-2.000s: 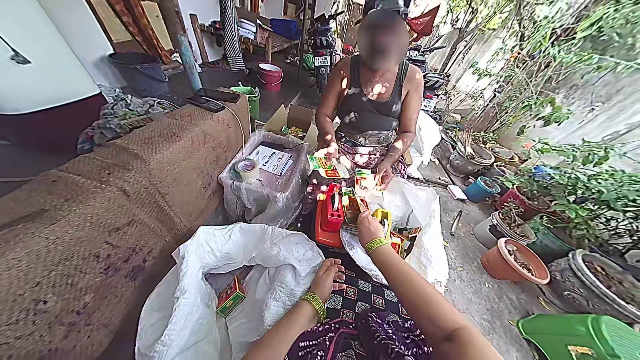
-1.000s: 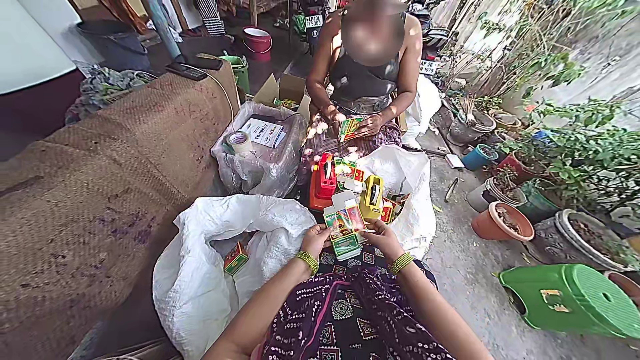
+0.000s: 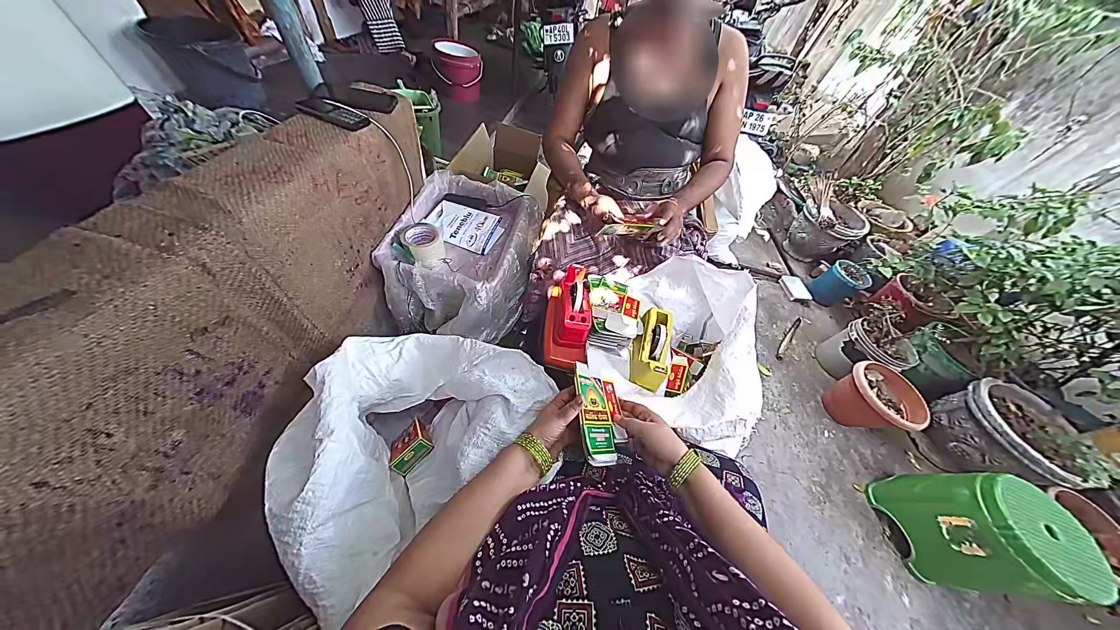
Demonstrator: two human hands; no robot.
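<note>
Over my lap, my left hand [image 3: 556, 425] and my right hand [image 3: 652, 436] hold a green, yellow and red printed carton [image 3: 597, 416] between them, left fingers on one side edge and right fingers on the other. Just beyond stand a red tape dispenser [image 3: 570, 319] and a yellow tape dispenser [image 3: 651, 350], with a stack of flat cartons [image 3: 612, 306] between them. More cartons [image 3: 680, 374] lie in the white sack at the right [image 3: 731, 385]. One folded small box [image 3: 410, 446] rests inside the open white sack at the left [image 3: 306, 472].
Opposite me a seated person's hands [image 3: 639, 219] hold another carton. A plastic-wrapped box [image 3: 464, 289] bears a tape roll [image 3: 423, 242]. Burlap-covered surface [image 3: 201, 289] runs along the left. Flower pots [image 3: 875, 395] and a green plastic stool [image 3: 989, 534] stand at the right.
Two seconds ago my right hand reached out near the dispensers; now both hands are together over my lap. The carton looked wide and opened out one second ago and now looks narrower.
</note>
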